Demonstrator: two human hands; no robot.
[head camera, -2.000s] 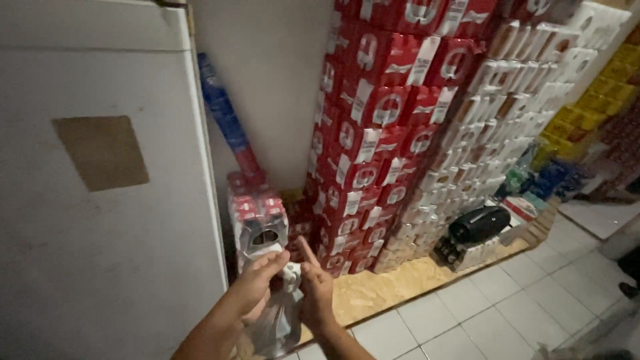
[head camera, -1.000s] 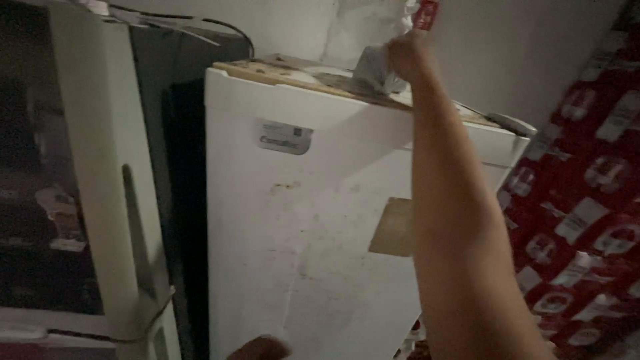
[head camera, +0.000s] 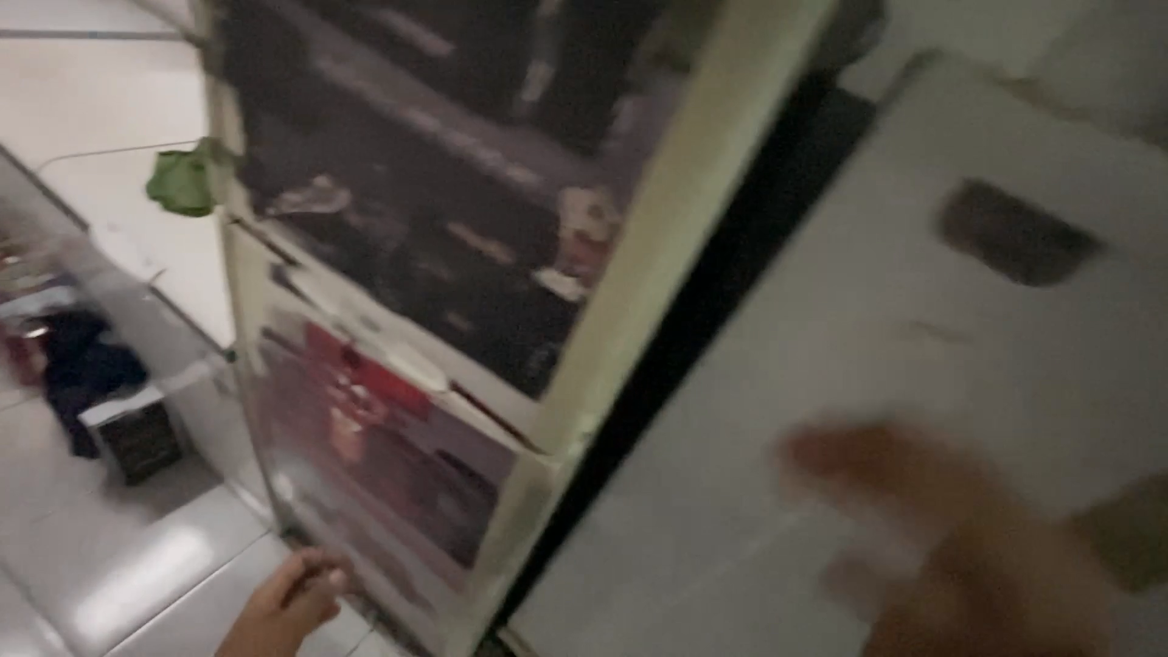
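Observation:
At the lower edge of the head view, left of its middle, my left hand (head camera: 297, 598) hangs with curled fingers, in front of the foot of a glass-fronted cabinet (head camera: 703, 210); nothing shows in it. My right hand (head camera: 931, 511) is strongly blurred at the lower right, in front of the white refrigerator (head camera: 821, 347). Its index finger or thumb points left, and no held thing can be made out. A dark label (head camera: 1017, 233) is on the refrigerator's face above that hand. A brownish patch (head camera: 1127, 529) shows to the right of it.
The cabinet stands close beside the refrigerator, with a dark gap (head camera: 693, 338) between them. A green bag or cloth (head camera: 182, 182) hangs at the cabinet's left edge. Farther left, a dark box with a pale top (head camera: 137, 433) and dark cloth (head camera: 82, 365) rest over the tiled floor (head camera: 137, 566).
The view has swung far left, from the stacked red packs to the cabinet. My right hand has come down from the top of the refrigerator, where it was one second ago.

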